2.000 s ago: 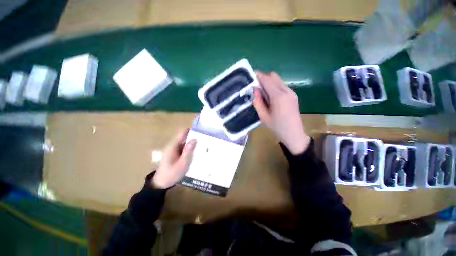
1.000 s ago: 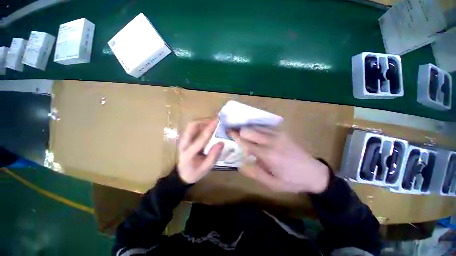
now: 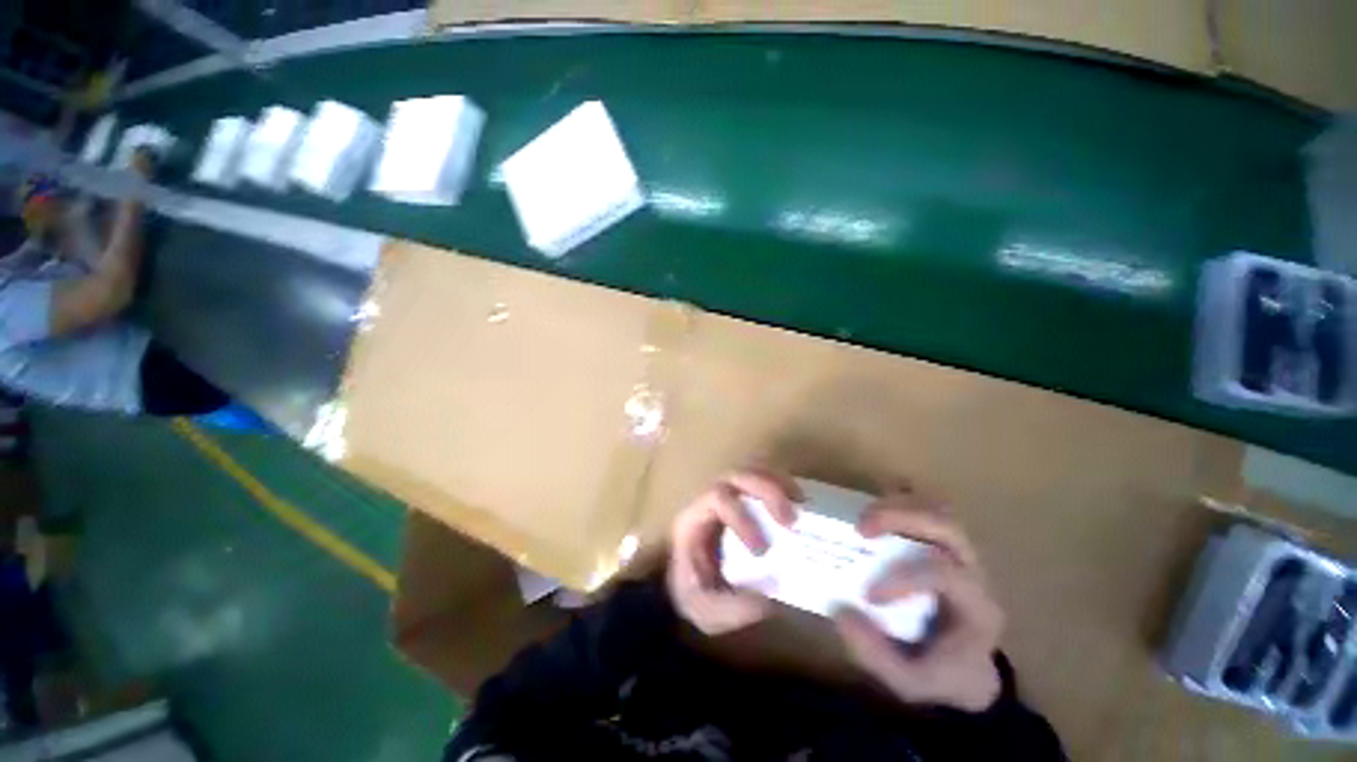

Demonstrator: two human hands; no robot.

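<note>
A white carton (image 3: pixel 823 558) is held low over the cardboard-covered bench, in front of my body. A narrow white face with faint print points up. My left hand (image 3: pixel 725 551) grips its left end, fingers over the top edge. My right hand (image 3: pixel 930 603) grips its right end, with the thumb on the near side. The carton looks closed, but blur and my fingers hide its ends. No inner tray shows in my hands.
White cartons (image 3: pixel 427 151) stand along the left of the green belt (image 3: pixel 893 194); one lies turned (image 3: pixel 572 179). Trays with black pieces sit on the belt (image 3: pixel 1277 335) and bench (image 3: pixel 1265 625) at right. A person (image 3: pixel 90 305) is at far left. Taped cardboard (image 3: pixel 506 402) covers the bench.
The carton, earlier open with the tray at its mouth, is now turned narrow face up between both hands, lower and nearer my body. The view has swung left, showing the person.
</note>
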